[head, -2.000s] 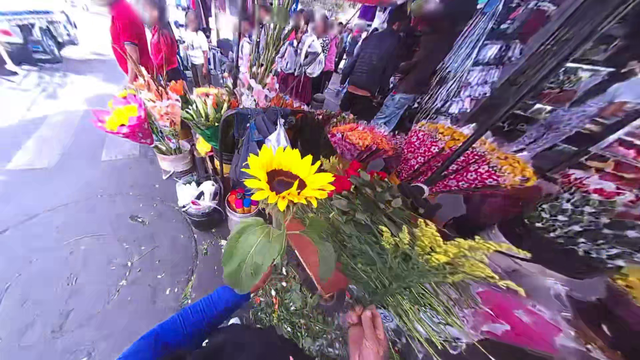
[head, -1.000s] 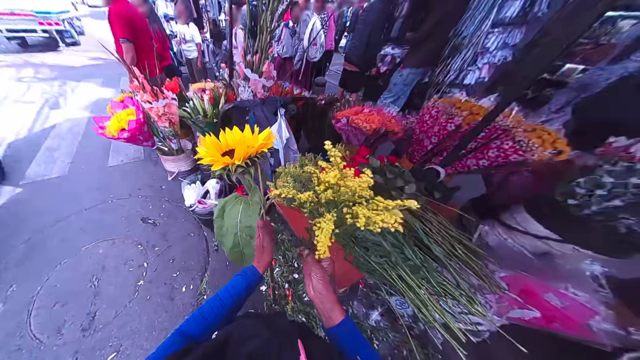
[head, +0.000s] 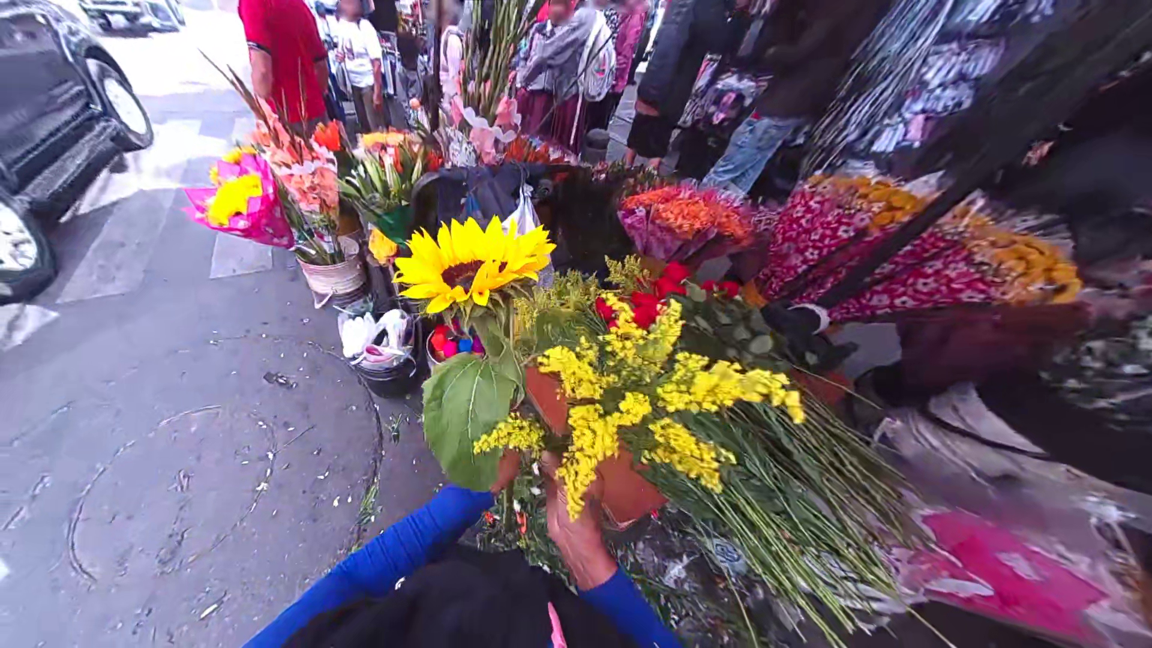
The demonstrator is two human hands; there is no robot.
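A large sunflower (head: 474, 265) with a broad green leaf (head: 468, 418) stands upright above my left hand (head: 507, 470), whose visible part lies at its stem; the leaf and stem hide most of the fingers. My right hand (head: 574, 526) is just to its right, below sprays of yellow goldenrod (head: 589, 441) that partly cover it. The goldenrod spreads over a terracotta-coloured surface (head: 628, 490). Behind it are red roses (head: 643, 306). A pile of long green stems (head: 765, 504) reaches down to the right.
Wrapped bouquets (head: 688, 220) and printed flower wraps (head: 882, 261) stand behind at the right. A woven flower pot (head: 333, 270) and a black bucket (head: 389, 373) are at the left. A dark car (head: 63, 117) is on the street; several people stand beyond. Pink plastic wrap (head: 1008, 567) lies at the lower right.
Two seconds ago one hand lay by the stems below the sunflower; a second ago both hands were at the stems with goldenrod above them. A car has come into view at left.
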